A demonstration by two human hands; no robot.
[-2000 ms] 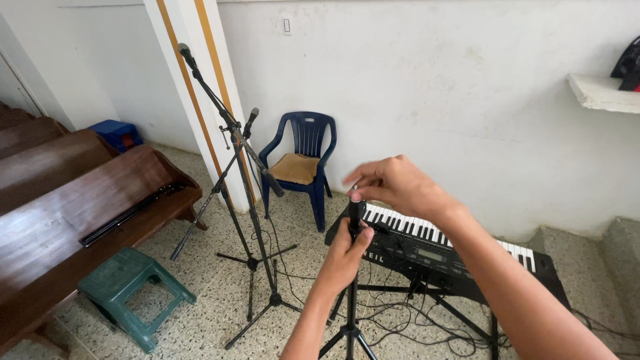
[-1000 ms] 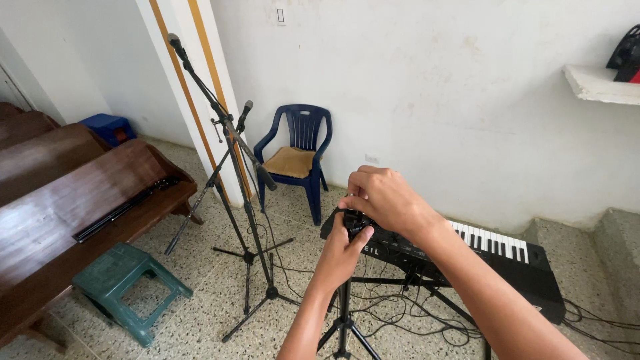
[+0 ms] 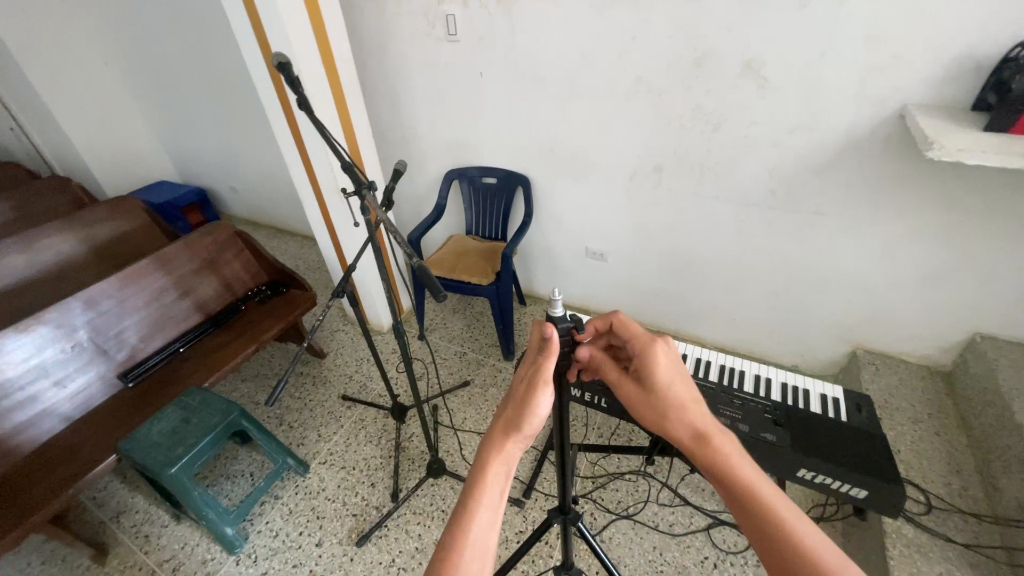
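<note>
A black tripod stand [image 3: 562, 448] stands upright in front of me, with a silver metal stud [image 3: 555, 302] at its top. My left hand [image 3: 530, 392] holds the upper column from the left, thumb up along it. On the right side, the fingers of my right hand [image 3: 632, 360] pinch a small black knob [image 3: 576, 324] on the collar just below the stud. Behind my hands lies a black electronic keyboard [image 3: 768, 424], partly hidden by my right hand and forearm.
Two microphone stands [image 3: 400, 336] with microphones rise left of centre. A blue plastic armchair [image 3: 488, 208] with a cushion stands by the wall. At left are a green plastic stool [image 3: 180, 432] and wooden benches [image 3: 144, 296]. Cables [image 3: 664, 496] lie on the floor; concrete steps [image 3: 904, 384] are at right.
The silver stud at the stand's top now shows above my hands. My right hand, above the top two seconds ago, is now lower, at the right side of the collar.
</note>
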